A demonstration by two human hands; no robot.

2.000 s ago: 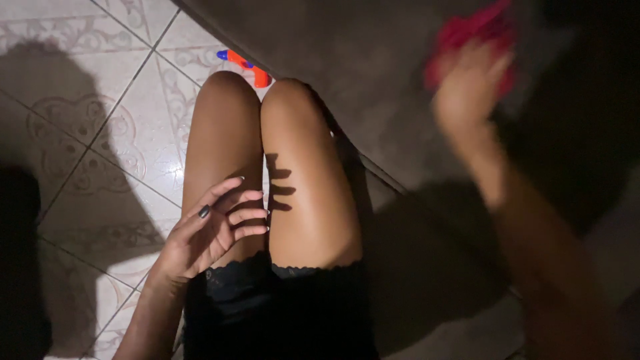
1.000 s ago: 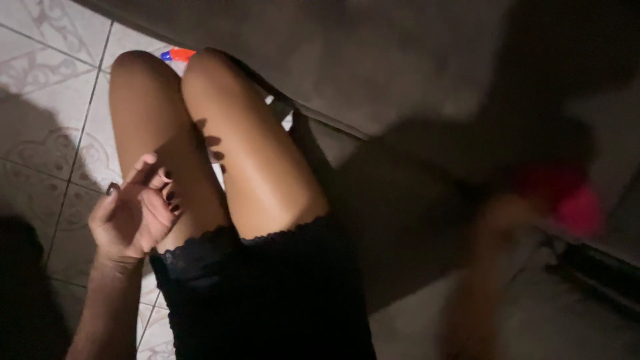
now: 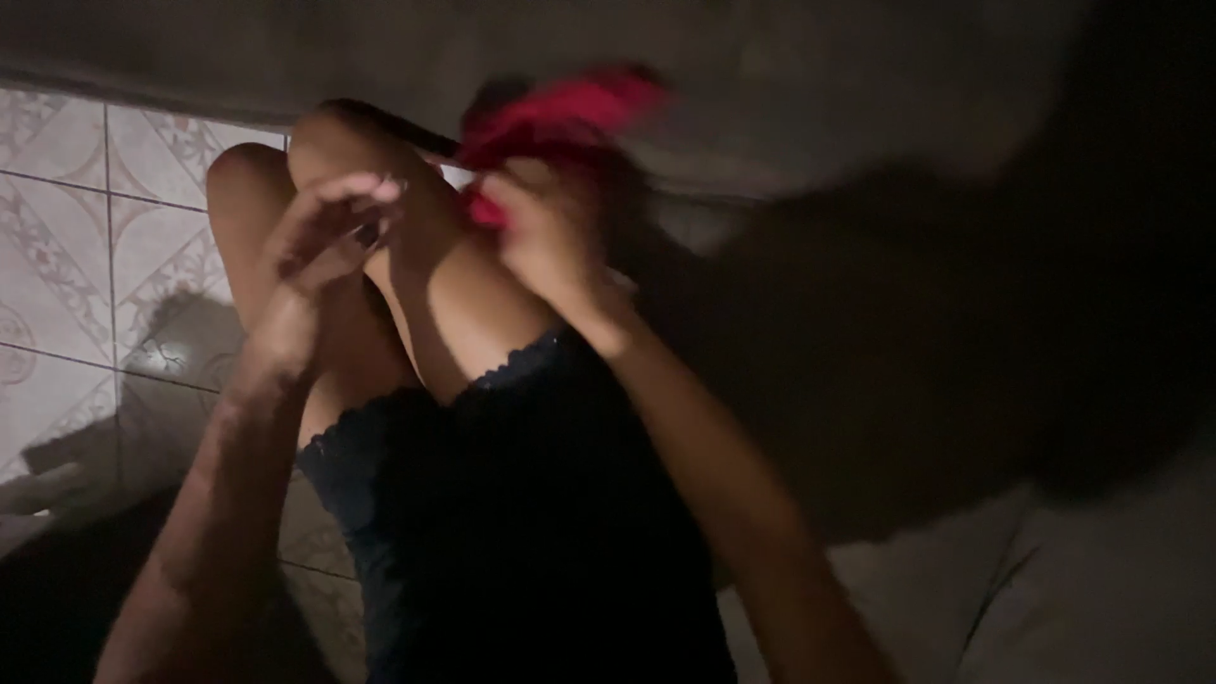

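Observation:
My right hand (image 3: 551, 228) grips a bright pinkish-red cloth (image 3: 579, 109), blurred by motion, beside my right knee and thigh. Part of the cloth hangs below the fingers and part flares out above them. Over my thighs (image 3: 475, 294), my left hand (image 3: 332, 228) is raised with its fingers curled and apart, and nothing shows in it. Black clothing with a lace hem (image 3: 522, 361) covers my upper thighs and lap.
A dark grey-brown upholstered surface (image 3: 807, 85), seemingly a sofa, spans the top and right, much of it in shadow. Patterned floor tiles (image 3: 57, 228) lie at the left. A pale surface (image 3: 912, 608) shows at the lower right.
My right hand has brought the cloth from the far right in to beside my legs. My left hand has moved up over my thighs. The view has shifted.

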